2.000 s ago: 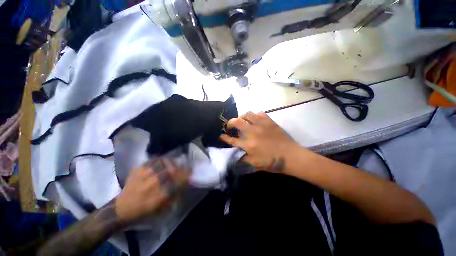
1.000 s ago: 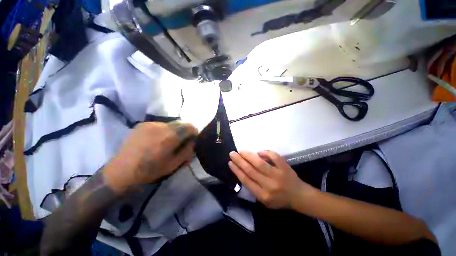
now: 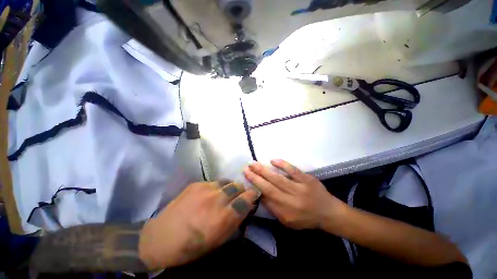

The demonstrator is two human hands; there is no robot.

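Note:
A pale garment panel (image 3: 220,147) runs from the presser foot area (image 3: 240,62) down to my hands, its thin black edge toward the right. My left hand (image 3: 199,223) is at the panel's lower end, fingers curled on the cloth, fingertips near the black edge. My right hand (image 3: 294,196) lies beside it, fingers together and flat at the edge, touching or nearly touching my left fingertips; its thumb is hidden. Glare washes out the cloth near the needle, and the needle tip cannot be made out.
Black-handled shears (image 3: 389,101) lie right of the needle, blades toward it. The machine head (image 3: 158,32) covers the top. Pale fabric with black seam strips (image 3: 109,147) spreads at left. Another pale piece (image 3: 458,190) hangs at right. An orange cloth (image 3: 489,95) shows at the right edge.
The black piece with the small zipper pull is out of sight, and pale cloth lies there. My left hand has moved right and down, close to my right hand. The view has shifted slightly.

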